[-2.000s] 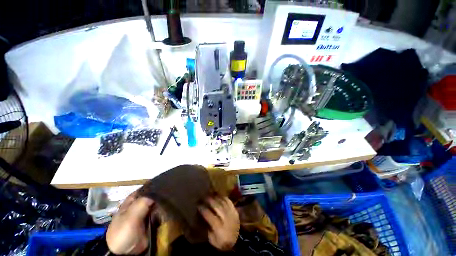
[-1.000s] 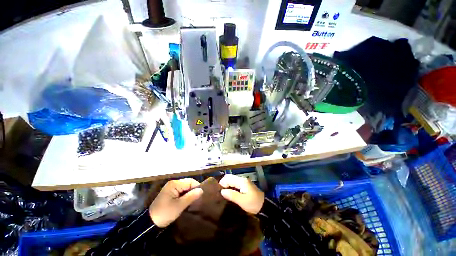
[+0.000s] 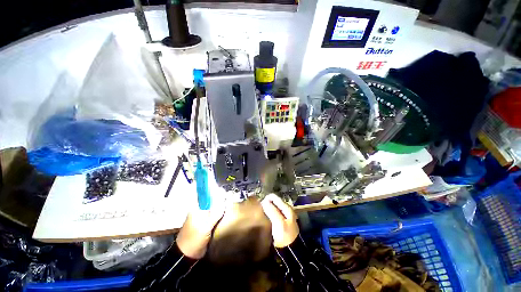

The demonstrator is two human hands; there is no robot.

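A brown-tan garment piece (image 3: pixel 240 231) is stretched between my two hands at the front edge of the table, its far end under the head of the button sewing machine (image 3: pixel 233 114). My left hand (image 3: pixel 198 229) holds its left side, just in front of the screwdriver. My right hand (image 3: pixel 281 221) holds its right side, fingers pointing towards the machine. The cloth is blurred, and the clamp and the cloth's far edge are hard to make out. Both sleeves are black with thin light stripes.
A blue-handled screwdriver (image 3: pixel 203 187) stands left of the machine head. Bags of buttons (image 3: pixel 143 171) and a blue and clear plastic bag (image 3: pixel 85 145) lie at left. The metal feeder (image 3: pixel 357 179) and green bowl (image 3: pixel 403 128) stand at right. A blue basket (image 3: pixel 394 228) holds garments at lower right.
The hands and cloth have moved forward, from in front of the table edge to under the machine head. Earlier the cloth hung over the lap. The view has shifted slightly.
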